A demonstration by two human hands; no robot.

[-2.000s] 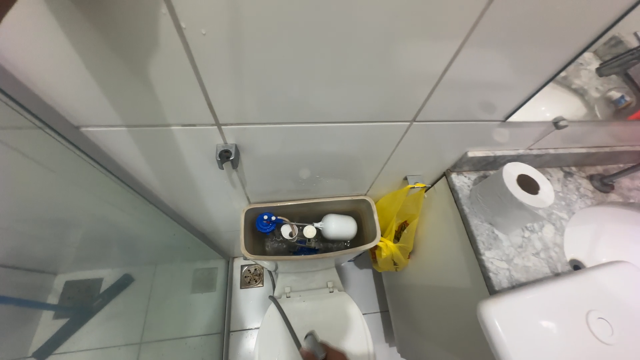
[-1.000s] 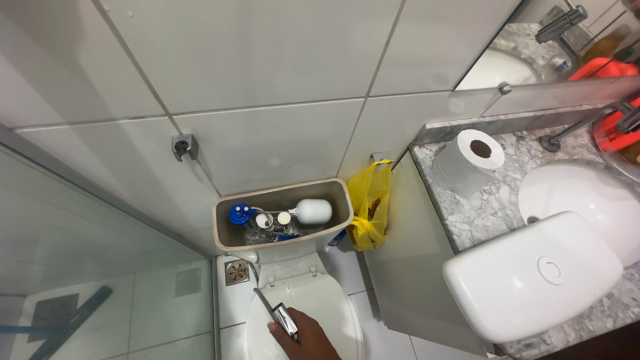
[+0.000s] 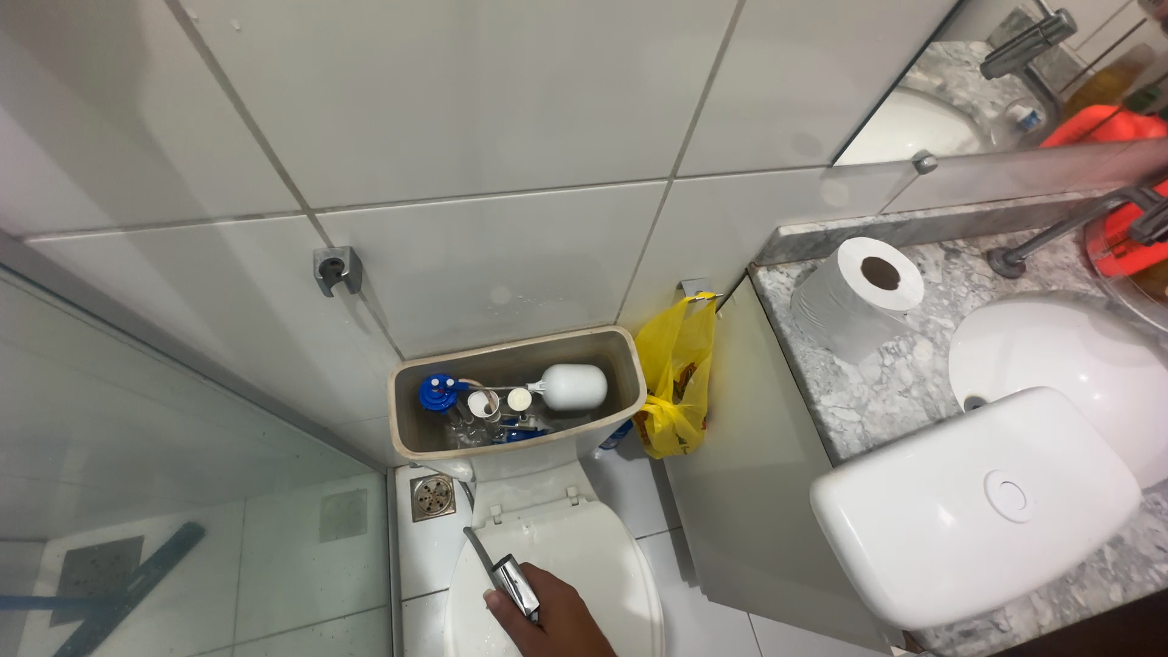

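Low in the view, a hand (image 3: 547,611), seemingly my right, grips a chrome hand-held bidet sprayer (image 3: 516,587) whose grey hose runs up toward the tank. It is over the closed white toilet lid (image 3: 584,557). Behind it stands the uncovered toilet tank (image 3: 630,383), with a white float (image 3: 573,387), a blue-capped fill valve (image 3: 439,392) and clear plastic parts inside. The white tank lid (image 3: 967,511) with a round button lies across the sink's edge and marble counter. My left hand is out of view.
A chrome sprayer holder (image 3: 337,270) is on the tiled wall. A yellow plastic bag (image 3: 675,374) hangs beside the cabinet (image 3: 766,474). A toilet paper roll (image 3: 858,297) stands on the marble counter (image 3: 940,365) near the sink (image 3: 1058,365). Glass shower panel (image 3: 201,392) at left; drain (image 3: 432,497) in the floor.
Two seconds ago only part of the hand showed at the bottom edge; now more of it and the sprayer are visible over the toilet lid. The tank and its lid look unchanged.
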